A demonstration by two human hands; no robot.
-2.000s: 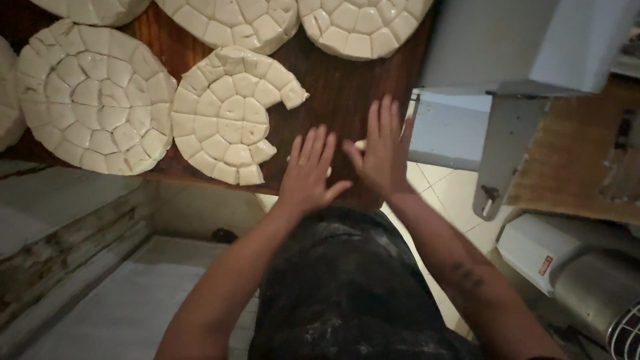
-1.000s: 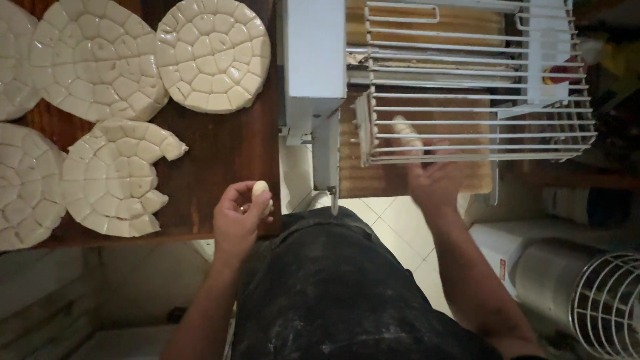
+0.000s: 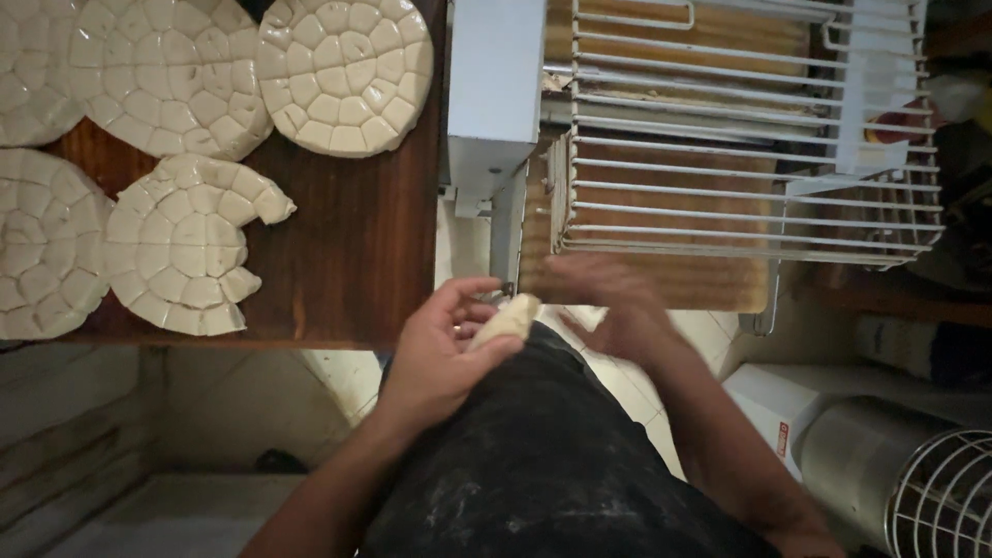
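Note:
A small elongated dough piece (image 3: 508, 319) lies in my left hand (image 3: 446, 349), between the thumb and the fingers, just off the table's right corner. My right hand (image 3: 612, 302) is blurred by motion, fingers apart, below the wire guard, with nothing seen in it. On the dark wooden table (image 3: 349, 256) at the left rest several round dough slabs scored into pieces, among them a whole round (image 3: 345, 74) at the back. The nearest slab (image 3: 182, 244) has a gap in its right side.
Right of the table stands a grey metal machine housing (image 3: 494, 70), with a white wire guard (image 3: 697, 186) over a worn belt or board (image 3: 659, 271). At the lower right are a metal cylinder (image 3: 860, 457) and a round wire cage (image 3: 945, 496).
The view has shifted right. My right hand has come back from beneath the wire guard, where a dough piece was near it one second ago. My left hand has moved right, off the table, with dough.

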